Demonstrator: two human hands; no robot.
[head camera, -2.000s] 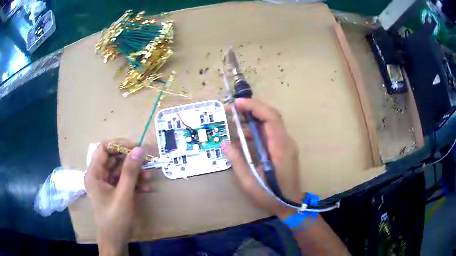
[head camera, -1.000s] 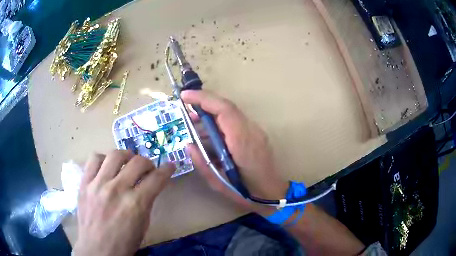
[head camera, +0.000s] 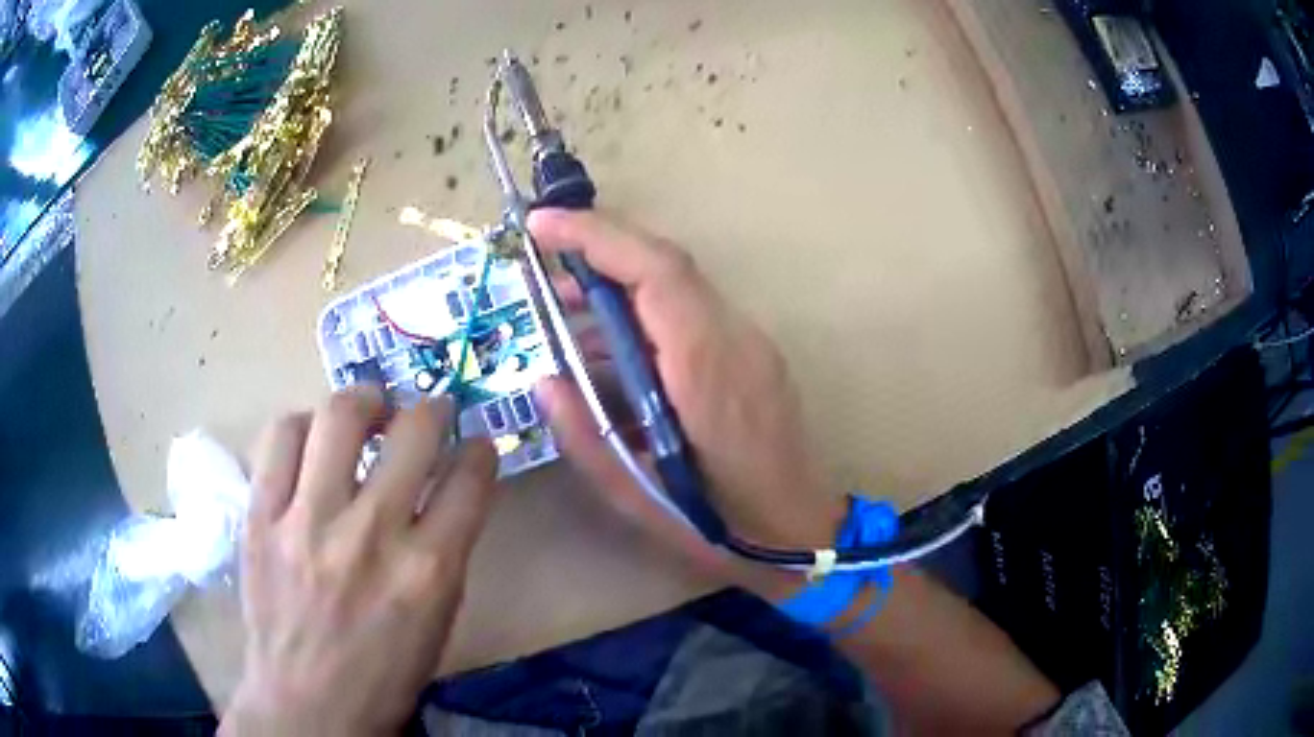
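A white socket housing (head camera: 346, 320) lies open side up on the cardboard, with a green circuit board (head camera: 497, 356) inside. A green wire (head camera: 476, 305) crosses over the board. A brass strip (head camera: 437, 223) sticks out past the housing's top edge. My left hand (head camera: 353, 533) is over the housing's lower left, fingertips down inside it; what they touch is hidden. My right hand (head camera: 670, 367) holds the soldering iron (head camera: 620, 324), tip pointing up and away from the housing. Its lower fingers are at the housing's right edge.
A strip-and-wire bundle (head camera: 238, 123) lies at the upper left, with a loose brass strip (head camera: 343, 228) beside it. A clear plastic bag (head camera: 137, 569) is at the left. The tray (head camera: 1153, 216) and iron stand (head camera: 1131, 61) are at the right. A parts bin (head camera: 1052, 576) is lower right.
My left hand has let go of the strips it held beside the housing and moved over the housing. A green wire now crosses the board. My right hand still holds the iron.
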